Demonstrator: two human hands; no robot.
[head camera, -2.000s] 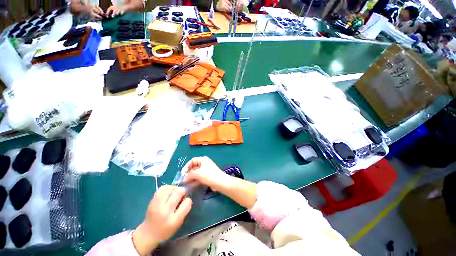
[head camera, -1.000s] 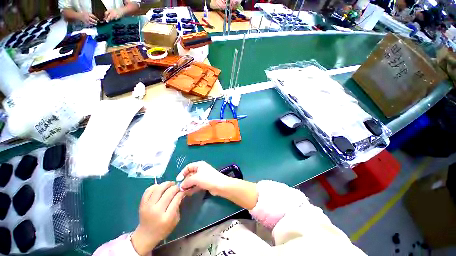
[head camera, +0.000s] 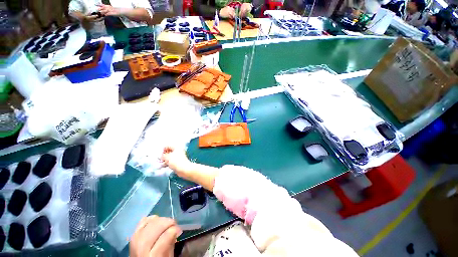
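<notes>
A black housing lies on the green mat near the front edge, just right of my left hand. My left hand is at the bottom edge with curled fingers; what is under them is hidden. A clear bluish film sheet lies beside it, up and to the left. My right hand reaches across to the near right edge of a clear plastic bag. Its fingertips are small and bright, so a grip cannot be made out.
A tray of black housings is at left, beside white backing paper. An orange fixture and blue-handled pliers are ahead. Two housings lie beside the right tray. A carton stands beyond.
My hands were together over the mat and have parted. My right hand has moved up to the plastic bag, my left hand down. The film sheet and black housing now show more fully.
</notes>
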